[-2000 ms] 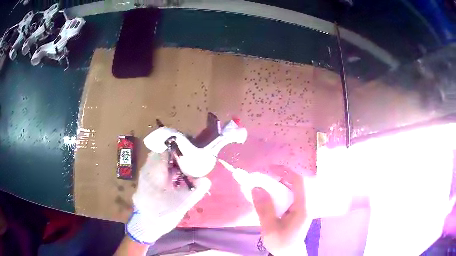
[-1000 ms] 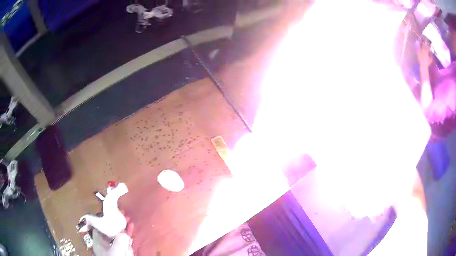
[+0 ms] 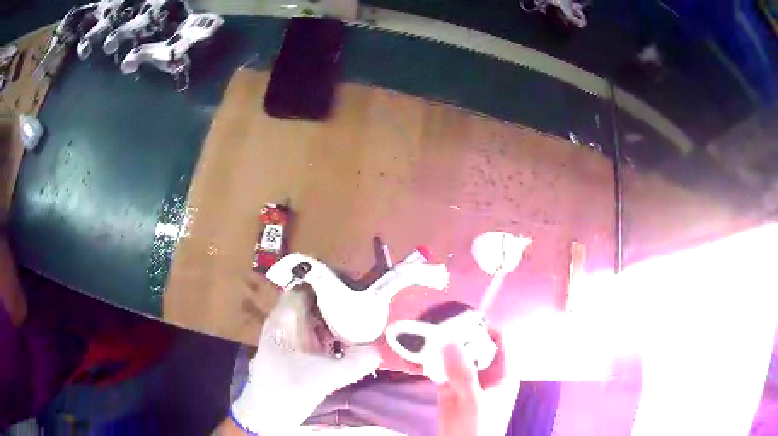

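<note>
A white toy motorcycle body (image 3: 362, 311) with a dark seat and a red patch at its tail is held over the cardboard. My left hand (image 3: 299, 362), in a white knitted glove with a blue cuff, grips its front end. My bare right hand (image 3: 465, 383) holds a white part (image 3: 435, 341) with a dark oval opening, just right of the body; the two look close, and contact cannot be told. The white squeeze bottle (image 3: 501, 253) lies on the cardboard beyond my right hand. My right fingers are partly washed out by glare.
The tan cardboard sheet (image 3: 384, 162) carries a red and black packet (image 3: 272, 237), a dark flat rectangle (image 3: 304, 68) at its far edge and a brass-coloured strip (image 3: 576, 274) at right. White toys (image 3: 162, 43) cluster at upper left. A person's arm (image 3: 10, 281) shows at the left edge. Glare covers the right.
The bottle has left my right hand and lies on the cardboard. My right hand now holds a white part with a dark opening. The view swung right, then back. My left hand still holds the body.
</note>
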